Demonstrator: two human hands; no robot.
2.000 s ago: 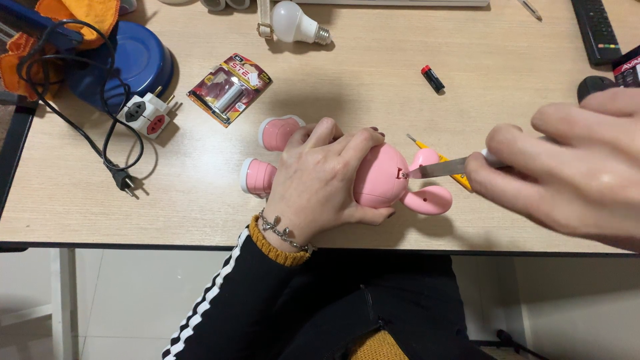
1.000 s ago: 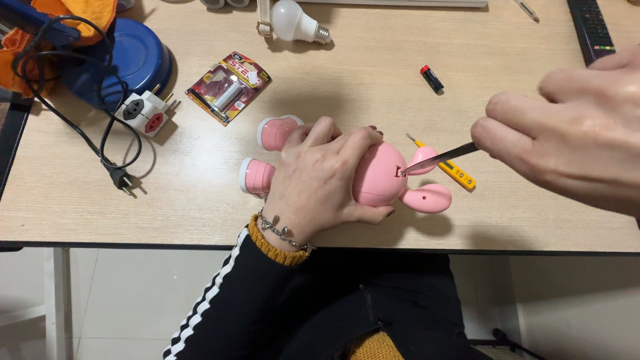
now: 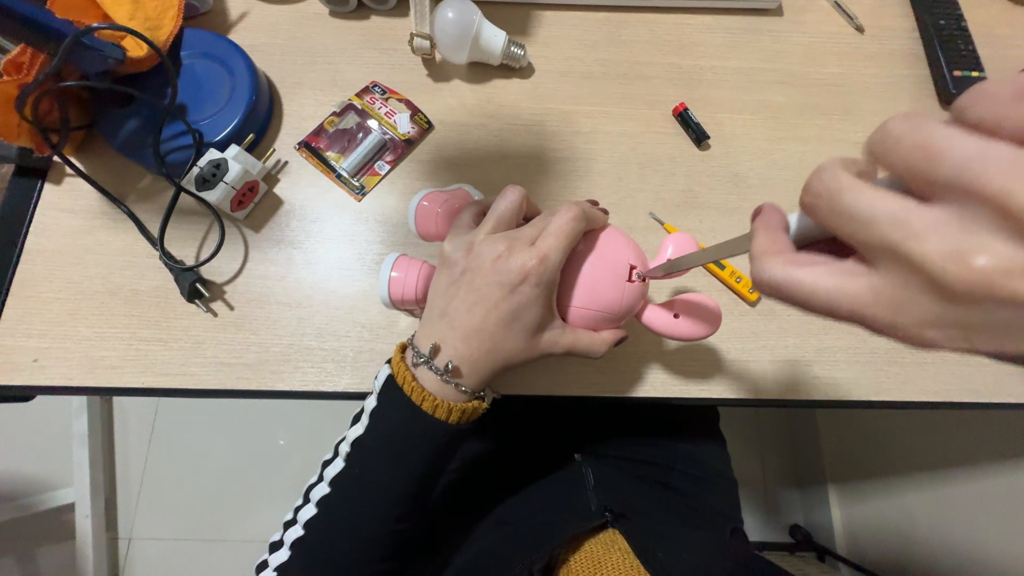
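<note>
A pink plastic toy with rounded ears and white-soled feet (image 3: 604, 276) lies on the wooden table, its feet to the left. Over its middle, my left hand (image 3: 508, 288) grips it, thumb on the near side. My right hand (image 3: 904, 232) holds a table knife (image 3: 704, 254) by its pale handle. The blade's tip is at the small screw recess (image 3: 638, 274) between the ears; whether it touches the screw I cannot tell. Partly under the blade and the far ear lies a yellow screwdriver (image 3: 732, 280). Beyond the toy rests a black and red battery (image 3: 690, 126).
A battery blister pack (image 3: 365, 140) and an LED bulb (image 3: 472, 34) lie at the back. To the left are a white plug adapter (image 3: 228, 182), a black power cord (image 3: 148, 232) and a blue round base (image 3: 220, 88). A remote control (image 3: 948, 48) and a pen (image 3: 846, 14) are at the back right.
The knife blade has turned in my right hand: a second ago it appeared edge-on, and now its flat side shows. My right hand has shifted slightly. My left hand stays on the toy.
</note>
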